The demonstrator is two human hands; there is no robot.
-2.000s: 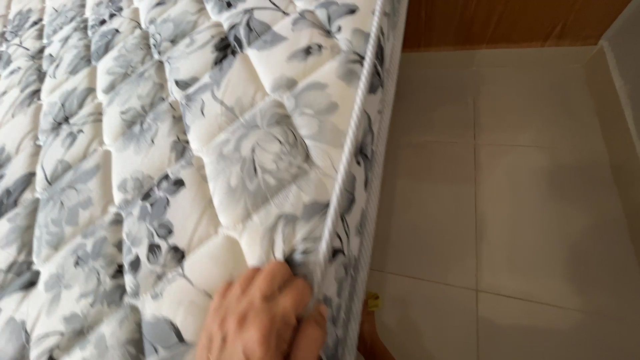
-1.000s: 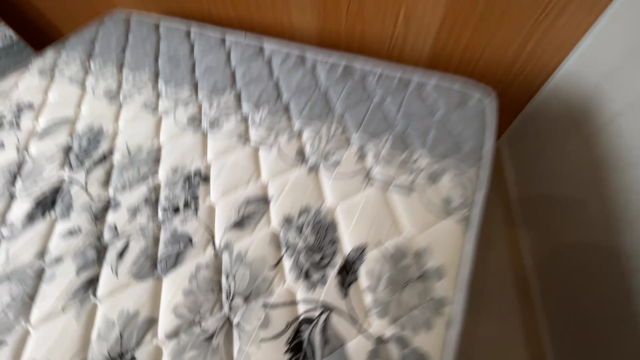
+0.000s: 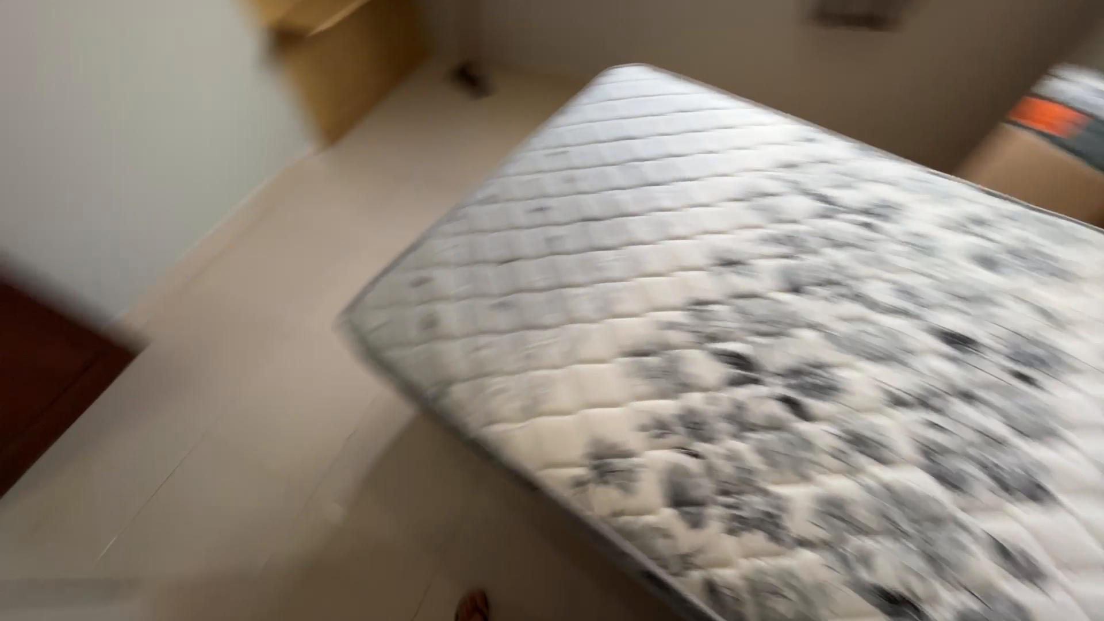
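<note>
A quilted mattress (image 3: 742,345) with a grey and white floral print fills the middle and right of the head view. Its near long edge runs diagonally from the left corner down to the bottom of the frame. Neither of my hands is in view, so what they hold or touch is hidden. Part of a bare foot (image 3: 473,605) shows at the bottom edge, on the floor beside the mattress. The picture is blurred by motion.
Pale floor tiles (image 3: 259,414) lie along the mattress's left side. A yellowish wooden piece of furniture (image 3: 349,73) stands at the top left, beside a pale wall (image 3: 129,129). A dark red-brown surface (image 3: 52,379) is at far left. A box-like brown object (image 3: 1035,172) stands beyond the mattress at right.
The view has swung widely to the mattress's other end. Two seconds ago a hand rested on the mattress edge; no hand shows now.
</note>
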